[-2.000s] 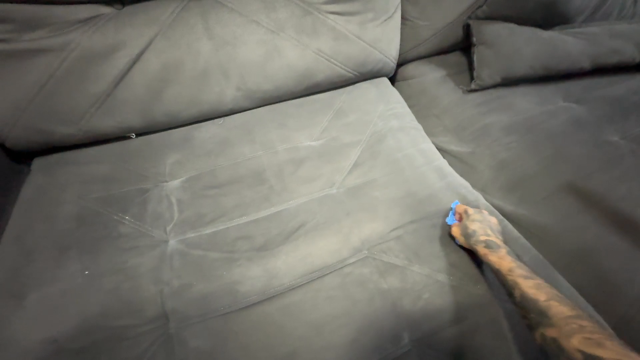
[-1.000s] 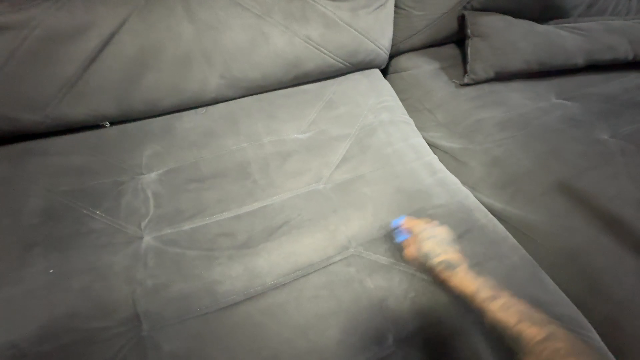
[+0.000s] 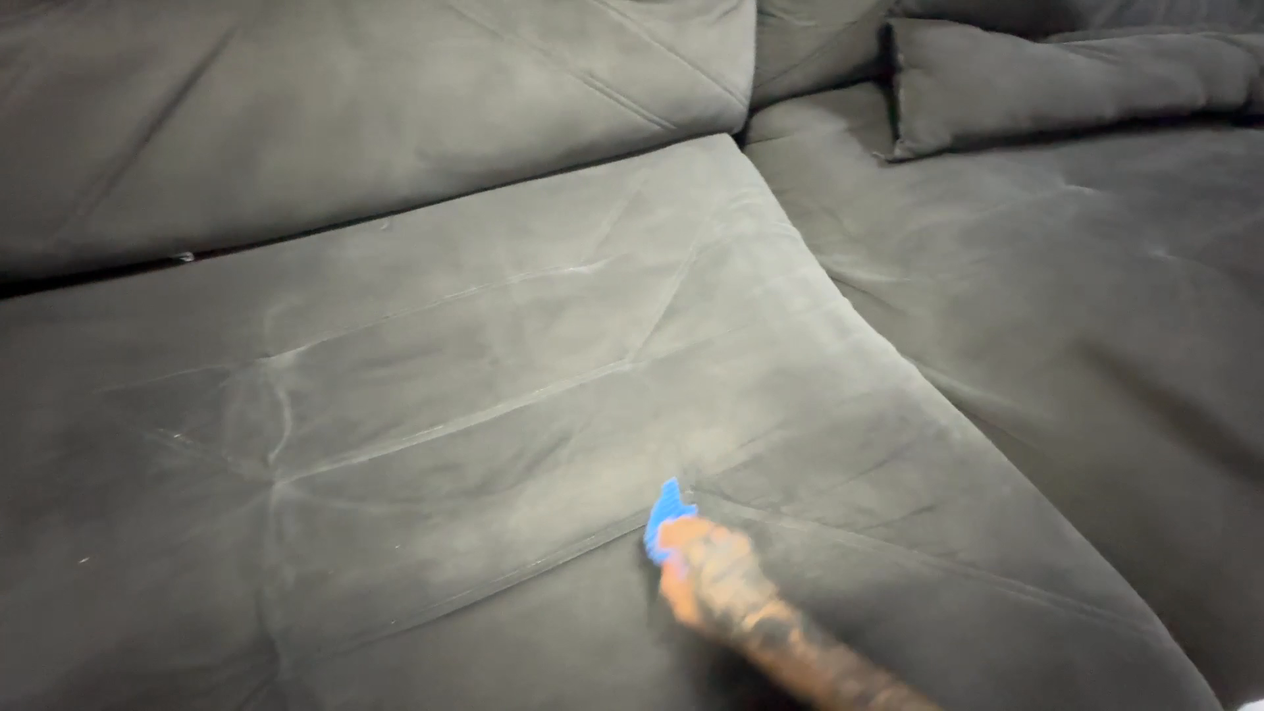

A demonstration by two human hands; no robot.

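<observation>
My right hand (image 3: 721,573), on a tattooed forearm, is closed around a small blue object (image 3: 669,518), which looks like a cloth or brush; motion blur keeps its exact kind unclear. The blue piece sticks out past the fingers, at the surface of a grey upholstered sofa seat cushion (image 3: 474,434), beside a stitched seam in its lower middle part. Small pale specks lie on the fabric at the left. My left hand is out of the picture.
A grey sofa backrest (image 3: 375,109) rises behind the seat, with a dark gap between them and a small whitish bit (image 3: 185,257) in it. To the right lie another seat section (image 3: 1116,296) and a grey pillow (image 3: 1047,84).
My right hand, with the blue object in it, has moved left and toward the near side over the seat cushion, away from the cushion's right edge.
</observation>
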